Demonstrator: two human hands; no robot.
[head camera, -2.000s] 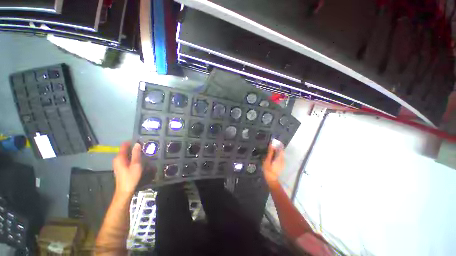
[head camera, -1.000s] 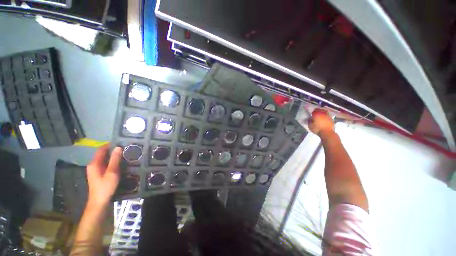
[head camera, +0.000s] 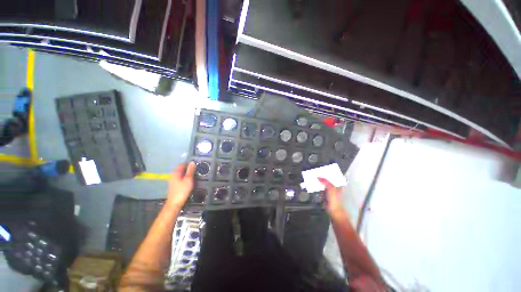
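A large black-grey parts tray (head camera: 254, 142) lies at waist height in front of me, its square pockets holding dark and shiny round units. My left hand (head camera: 181, 181) grips its left edge, thumb on top. My right hand (head camera: 332, 193) holds white label slips (head camera: 323, 176) over the tray's lower right part. The slips hide some pockets there. Part of another tray (head camera: 277, 107) shows beyond the far edge of the tray, with a few round units near its right.
Rack shelves (head camera: 320, 61) span the top. A part-filled tray stack with a white tag (head camera: 108, 134) is on the left floor. A cardboard box (head camera: 91, 272) is low left, white hole trays (head camera: 184, 245) below, a white panel (head camera: 445, 222) at right. Blue-covered feet (head camera: 54, 168) show far left.
My right hand has come back from the rack edge at the right to the tray and now holds white slips over it. My left hand stays on the tray's left edge. The view has shifted.
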